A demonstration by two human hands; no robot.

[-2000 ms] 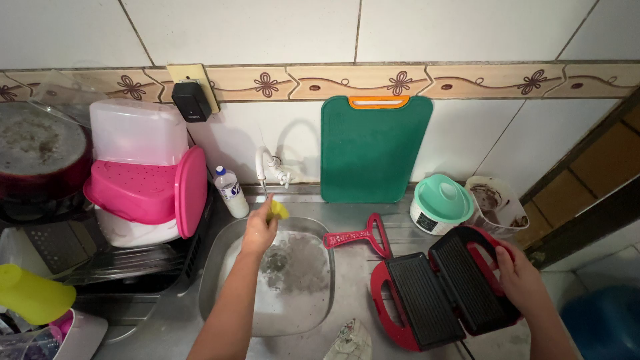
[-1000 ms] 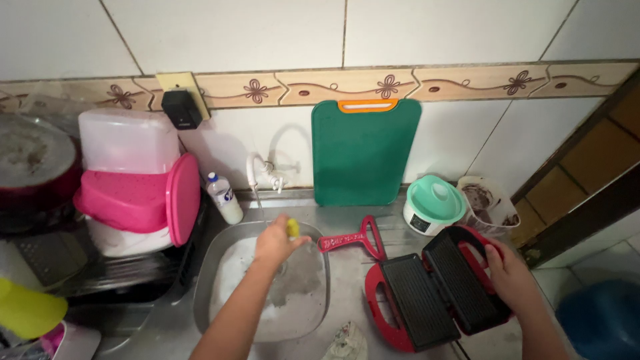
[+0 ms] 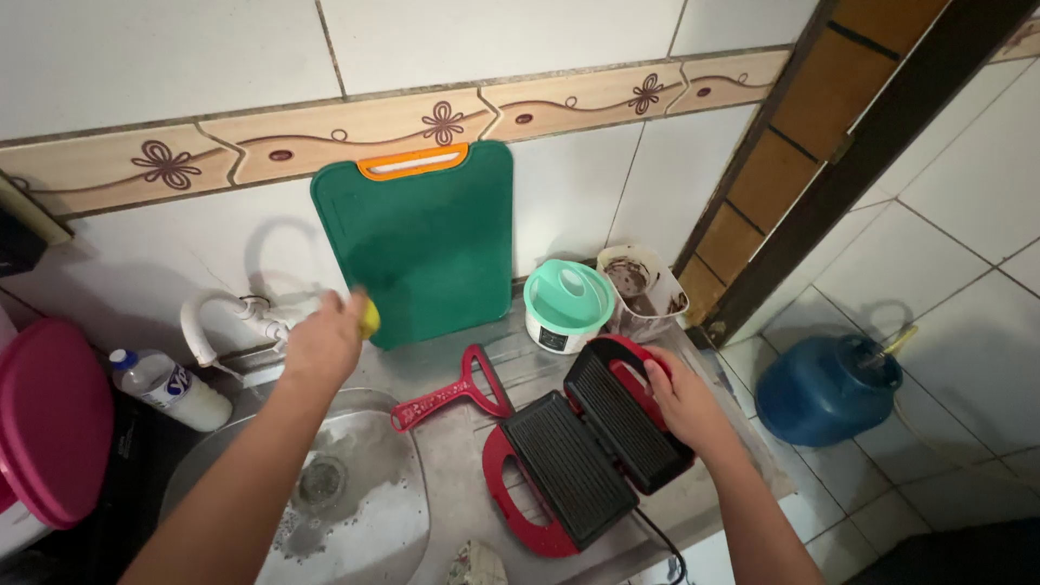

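Observation:
My left hand [image 3: 325, 337] is raised over the back edge of the steel sink [image 3: 418, 504], beside the white faucet [image 3: 199, 325], and holds a yellow sponge [image 3: 370, 318]. Water runs from the spout. At the right, my right hand [image 3: 678, 394] grips the red handle of an open sandwich grill [image 3: 573, 467] with black ribbed plates, which rests on the steel counter. A red squeegee [image 3: 447, 394] lies between the sink and the grill. Behind it, a green cutting board [image 3: 422, 244] with an orange handle leans on the tiled wall.
A round container with a mint lid [image 3: 569, 301] and a stained plastic tub [image 3: 642, 284] stand behind the grill. Left of the faucet is a detergent bottle [image 3: 175, 390], near a pink lid [image 3: 53, 422]. A blue gas cylinder [image 3: 829, 390] stands on the floor at right.
My left hand has risen from over the basin toward the faucet and cutting board with the sponge. My right hand stays on the grill's handle. The view has swung to the right.

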